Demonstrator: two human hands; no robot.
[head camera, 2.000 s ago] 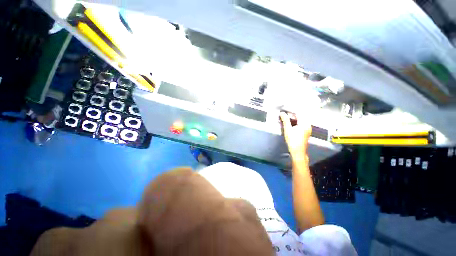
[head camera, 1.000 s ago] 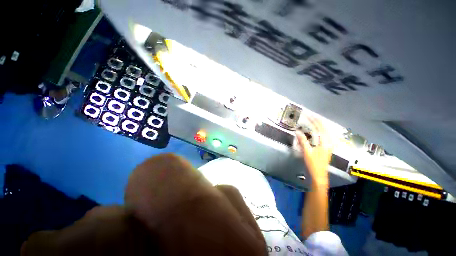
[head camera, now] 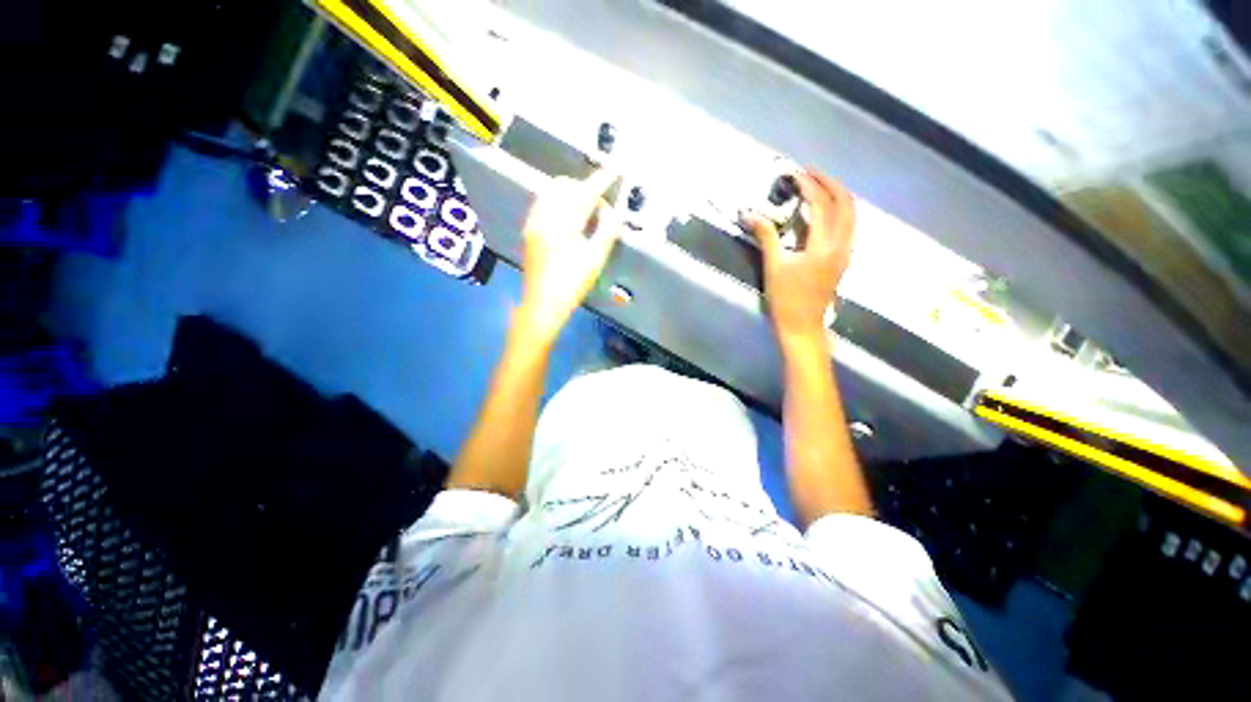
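Observation:
My right hand is in the machine's bright opening, thumb and fingers on either side of a small pale workpiece with a dark centre. Glare hides how the piece sits on the fixture. My left hand is over the left part of the grey front panel, its fingertips beside a small dark knob-like part. I cannot tell whether it holds anything. Another small dark part stands just behind those fingertips.
A black tray with rows of pale rings lies left of the machine. Yellow-and-black bars flank the opening at left and right. Dark trays are below right. Patterned dark stacks stand at lower left. The white hood overhangs above.
My left hand, earlier a large blur close to the camera, is now at the front panel. My right hand has moved left to the dark-centred piece. The camera view has shifted.

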